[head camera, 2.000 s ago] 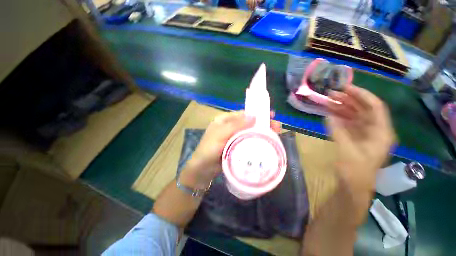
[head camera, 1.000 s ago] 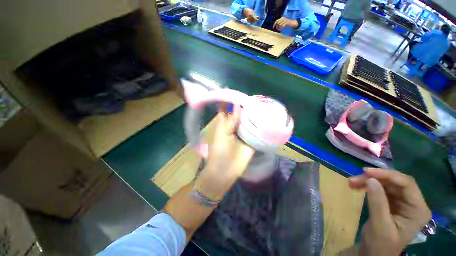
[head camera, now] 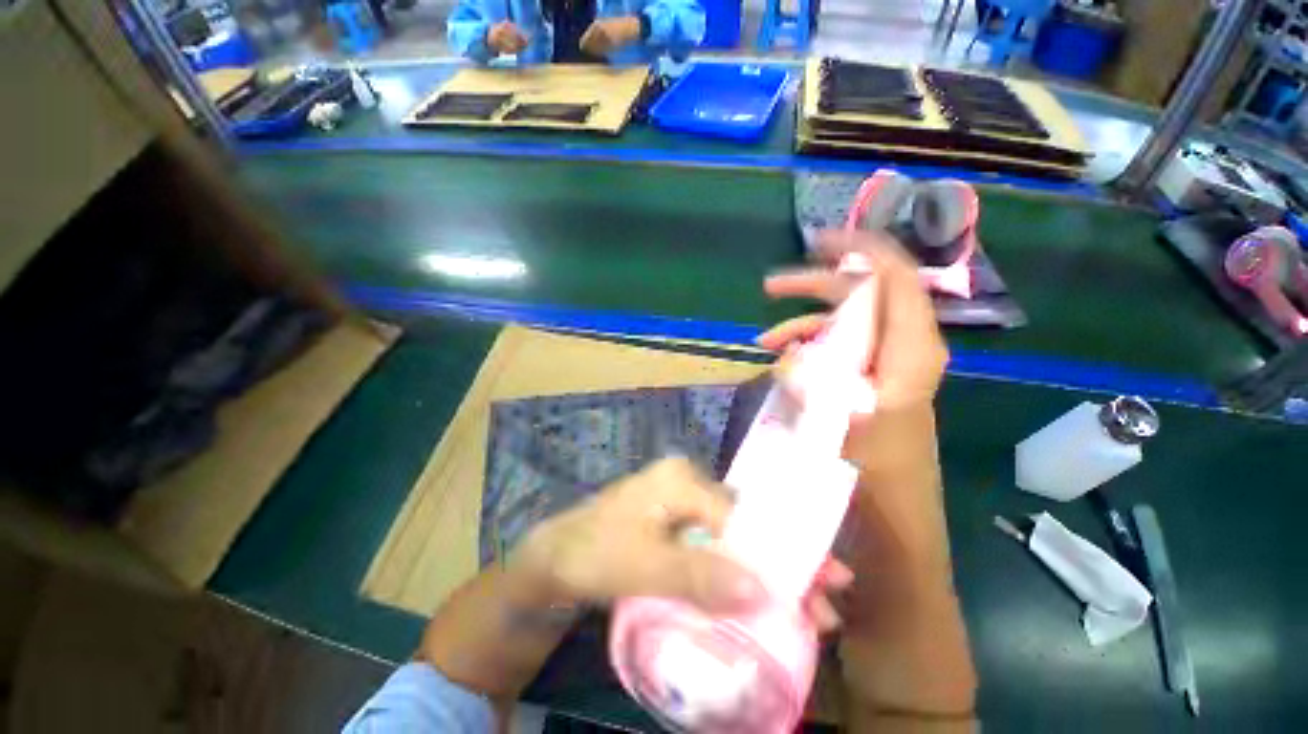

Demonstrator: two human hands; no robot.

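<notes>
Pink and white cat-ear headphones (head camera: 796, 495) are held tilted over the work board, one round ear cup (head camera: 710, 667) low and near me. My left hand (head camera: 646, 538), blurred, grips them near that ear cup. My right hand (head camera: 875, 337) is around the upper end of the headband. A dark grey dotted protective bag (head camera: 574, 452) lies below on the tan work board (head camera: 438, 495), partly hidden by my hands.
A large open carton (head camera: 258, 459) with dark bagged items is at left. At right are a white solvent bottle (head camera: 1079, 450), a white cloth (head camera: 1090, 574) and a thin metal tool (head camera: 1165, 602). Other headphones (head camera: 918, 222) lie on a bag on the belt. A person sits across.
My right hand has moved from empty at the right onto the headband. The headphones have turned and now slant, with an ear cup nearest me. The view has shifted too.
</notes>
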